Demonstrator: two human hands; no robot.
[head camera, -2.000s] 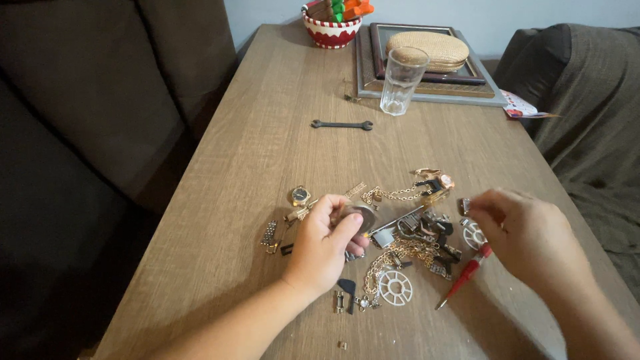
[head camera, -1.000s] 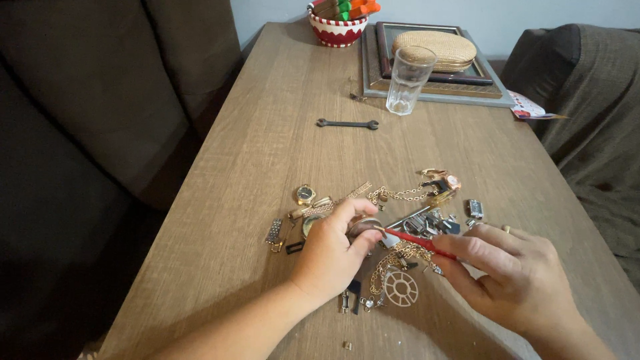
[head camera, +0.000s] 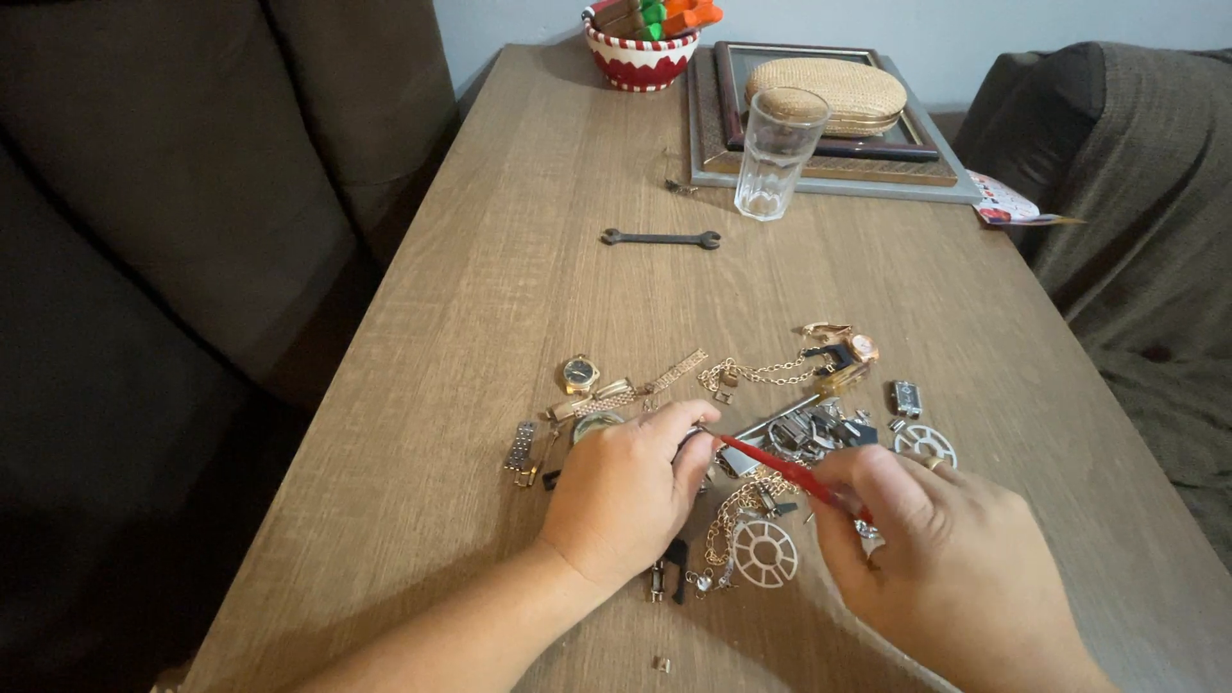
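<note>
Between thumb and fingers, my left hand (head camera: 630, 491) pinches a small round metal piece, perhaps a watch case (head camera: 695, 435), mostly hidden by the fingers. My right hand (head camera: 938, 549) grips a red screwdriver (head camera: 784, 467), its tip at the edge of that piece. Around the hands lie gold-coloured chains (head camera: 760, 371), a watch head with a dark dial (head camera: 579, 372), metal watch-band parts (head camera: 521, 448), a pile of silver-coloured links (head camera: 813, 430) and a spoked metal disc (head camera: 765, 553). A second screwdriver with a yellowish handle (head camera: 843, 378) rests behind the pile.
An open-end wrench (head camera: 660, 239) lies mid-table. Beyond it stand a drinking glass (head camera: 778, 159), stacked picture frames (head camera: 707, 154) bearing an oval woven case (head camera: 828, 91), and a red and white bowl (head camera: 642, 60). Dark covered seats flank the table. A tiny metal part (head camera: 661, 664) sits near the front.
Two seconds ago my right hand was at the right of the pile and the red screwdriver lay on the table. It now holds the screwdriver against the piece in my left hand.
</note>
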